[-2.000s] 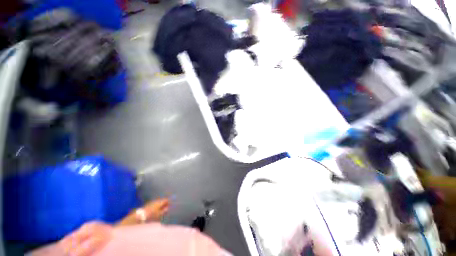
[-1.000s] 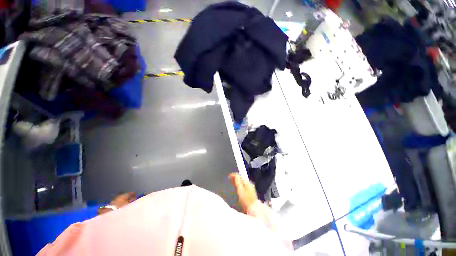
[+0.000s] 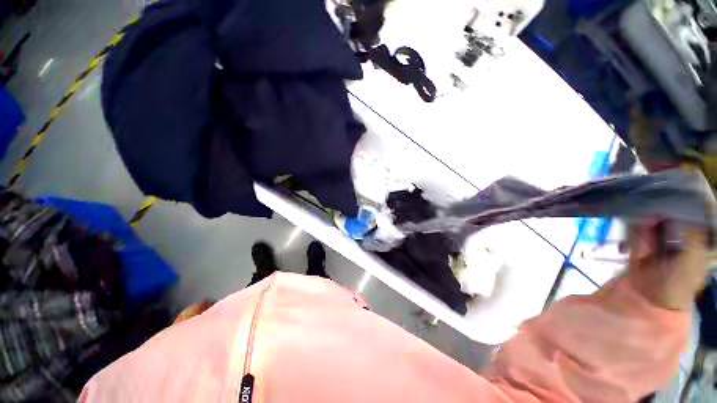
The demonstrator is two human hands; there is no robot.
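My right hand [image 3: 668, 252], blurred at the right, grips a long dark grey strip, perhaps cloth or plastic [image 3: 566, 201]. The strip stretches left over the white table to the side tray [image 3: 491, 327]. Black cloth pieces [image 3: 428, 264] and a small blue-and-white item [image 3: 360, 223] lie in the tray under the strip's far end. My left hand [image 3: 193, 309] shows only in small part at the lower left, beside the pink garment; its fingers cannot be made out.
Dark navy garments [image 3: 236, 110] are heaped over the table's far left end. A white machine head [image 3: 503, 16] with a black looped part [image 3: 409, 67] is at the top. Checked cloth [image 3: 47, 291] and a blue bin [image 3: 126, 252] are at the left.
The view has turned and moved nearer to the navy heap and tray. My right hand has moved from the tray's edge to the far right and has taken hold of the grey strip.
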